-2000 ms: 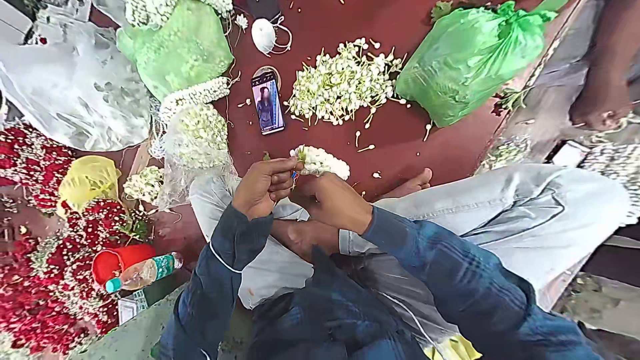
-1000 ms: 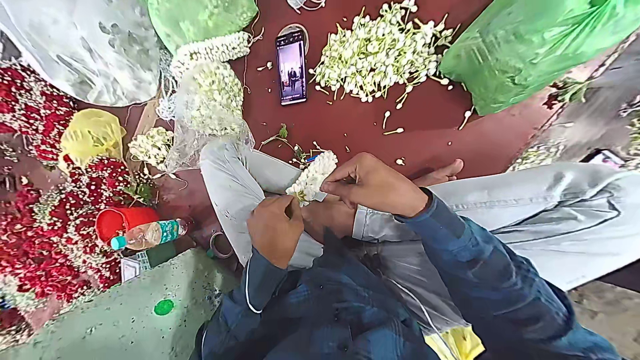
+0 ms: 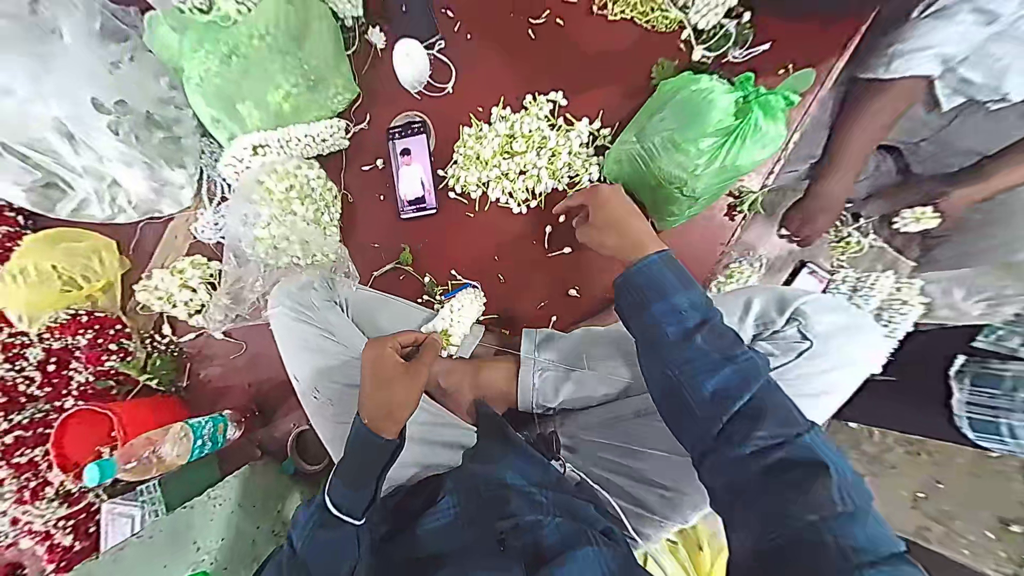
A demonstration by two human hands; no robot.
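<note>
Between its thumb and fingers my left hand (image 3: 398,380) holds the lower end of a short white flower garland (image 3: 458,318), above my crossed legs. A thin thread runs from the garland to the right across my trouser leg. My right hand (image 3: 604,222) is at the lower right edge of a pile of white flower buds (image 3: 524,152), its index finger extended to the left; nothing is seen held in it. A few single buds (image 3: 560,251) lie below that hand on the red surface. A smartphone (image 3: 413,166) with a lit screen lies left of the pile.
A green plastic bag (image 3: 696,144) stands right of the pile; another green bag (image 3: 256,72) and a clear bag of white flowers (image 3: 292,212) are at left. A red bucket (image 3: 120,424) and plastic bottle (image 3: 172,448) sit lower left. Another person's hand (image 3: 810,214) is at right.
My right hand has left the garland and moved up and right to the bud pile. My left hand still holds the garland.
</note>
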